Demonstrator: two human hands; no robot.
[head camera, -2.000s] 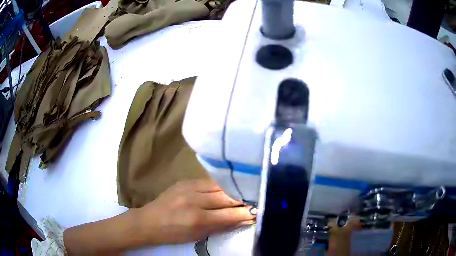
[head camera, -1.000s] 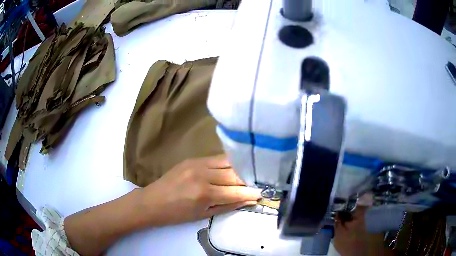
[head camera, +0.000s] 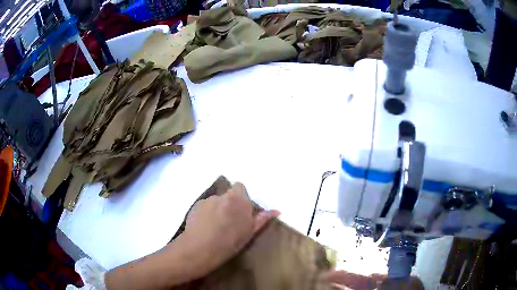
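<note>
The brown garment panel (head camera: 272, 257) is off the needle area, drawn toward me at the bottom of the view and partly cut off by the edge. My left hand (head camera: 218, 226) grips its upper left edge between thumb and fingers. My right hand (head camera: 354, 279) is low and blurred at the panel's right side, partly hidden behind the machine head; its fingers meet the cloth, but its grip is unclear. The white sewing machine head (head camera: 453, 136) stands at the right. Its presser foot area (head camera: 363, 229) shows no cloth beneath.
A loose heap of brown cut pieces (head camera: 127, 122) lies at the left of the white table (head camera: 255, 124). More crumpled brown pieces (head camera: 340, 37) lie along the back edge. Brown zipper strips (head camera: 467, 263) hang at the lower right.
The panel has come out from beside the needle toward me and to the right. My left hand has left the presser foot and grips the panel's edge. The view has shifted, showing more table.
</note>
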